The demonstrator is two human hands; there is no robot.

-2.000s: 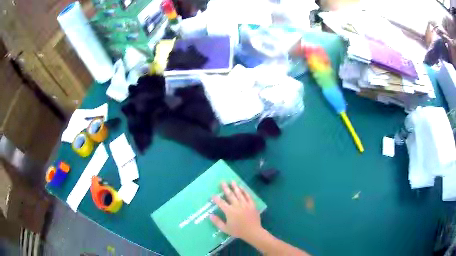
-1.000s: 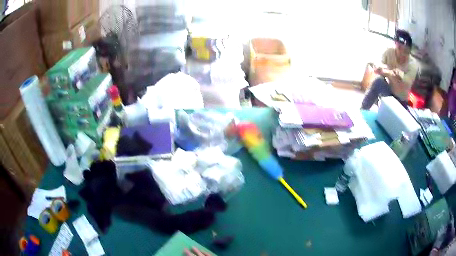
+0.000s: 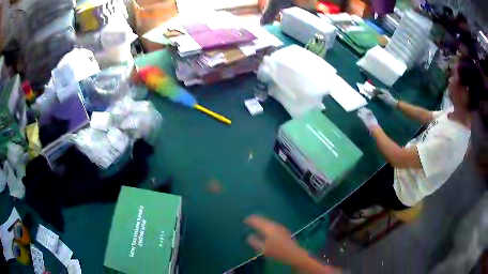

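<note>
A green product box (image 3: 142, 233) with white lettering stands on the green-topped workbench (image 3: 214, 166) at the lower left of the view. A second green box (image 3: 321, 147) with a dark printed side stands to the right, near the bench edge. My right hand (image 3: 273, 238) is over the bench edge between the two boxes, fingers spread and empty, touching neither box. It is slightly blurred. My left hand is not in view.
A person in a white shirt and pale gloves (image 3: 369, 118) works at the bench on the right. A feather duster (image 3: 182, 96), paper stack (image 3: 214, 48), white wrapping (image 3: 299, 75), plastic bags (image 3: 115, 134), black cloth (image 3: 80, 187) and tape rolls (image 3: 21, 241) lie on the bench.
The view has swung right, bringing the second green box and the gloved person in. My right hand has come off the near green box and is now to its right.
</note>
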